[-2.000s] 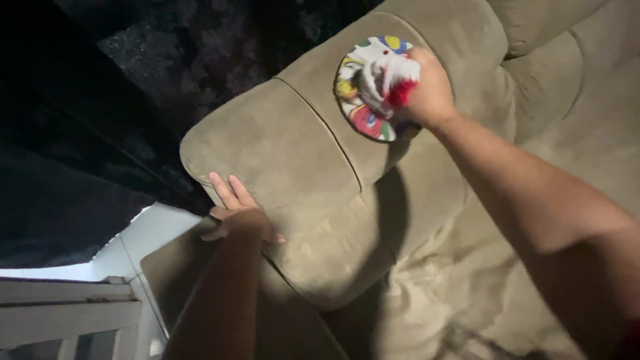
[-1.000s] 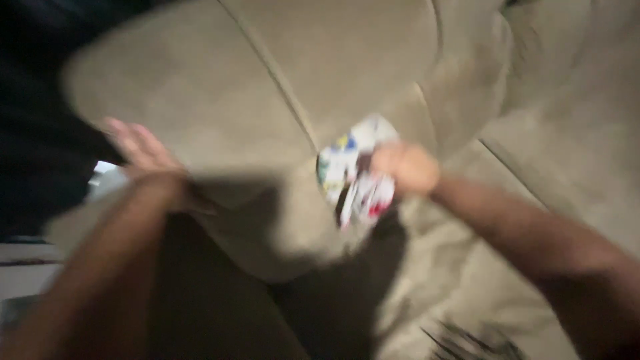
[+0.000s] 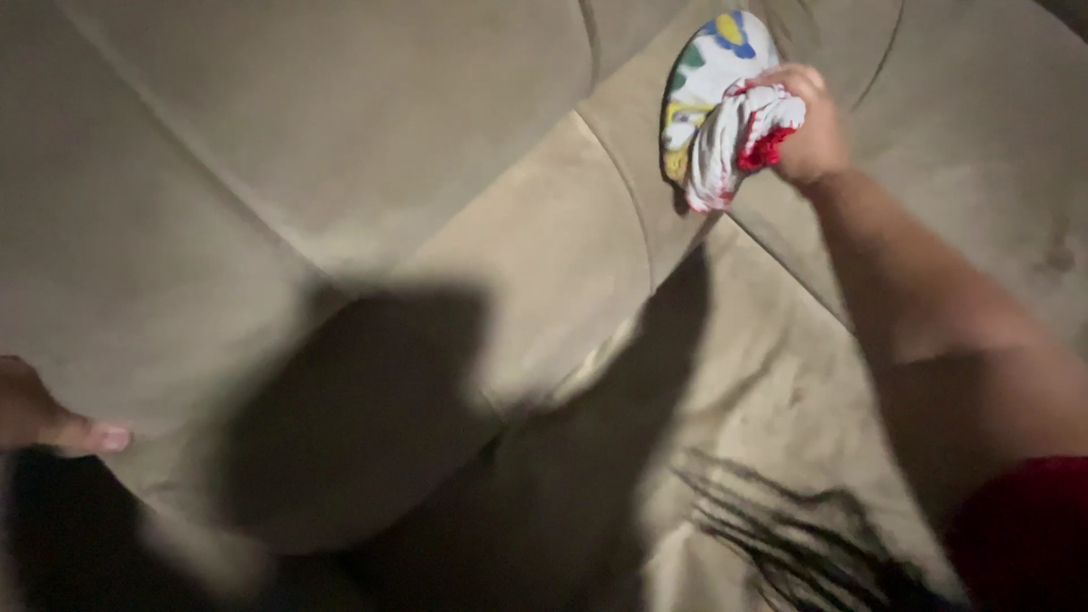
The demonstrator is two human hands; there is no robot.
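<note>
At the upper right, my right hand (image 3: 812, 127) grips a bunched white cloth with a red edge (image 3: 735, 140). Under or beside the cloth is a flat rounded piece with a white, blue, green and yellow pattern and a dark rim (image 3: 722, 64); whether it is part of the cloth I cannot tell. Both are at the beige upholstery of a sofa (image 3: 476, 153), near a seam. My left hand (image 3: 42, 412) is cut off by the left edge of the view, its thumb pointing right over the upholstery. No object shows in it, and its fingers are hidden.
A wrinkled beige seat or cover (image 3: 765, 374) lies below my right hand. Dark thin strands (image 3: 790, 518) show at the lower right. Broad shadows fall across the middle of the sofa, and a dark gap or shadow is at the lower left.
My right hand, with the cloth and patterned piece, has moved along the sofa, away from my left hand. The view has shifted, and the dark curtain and white furniture have left it.
</note>
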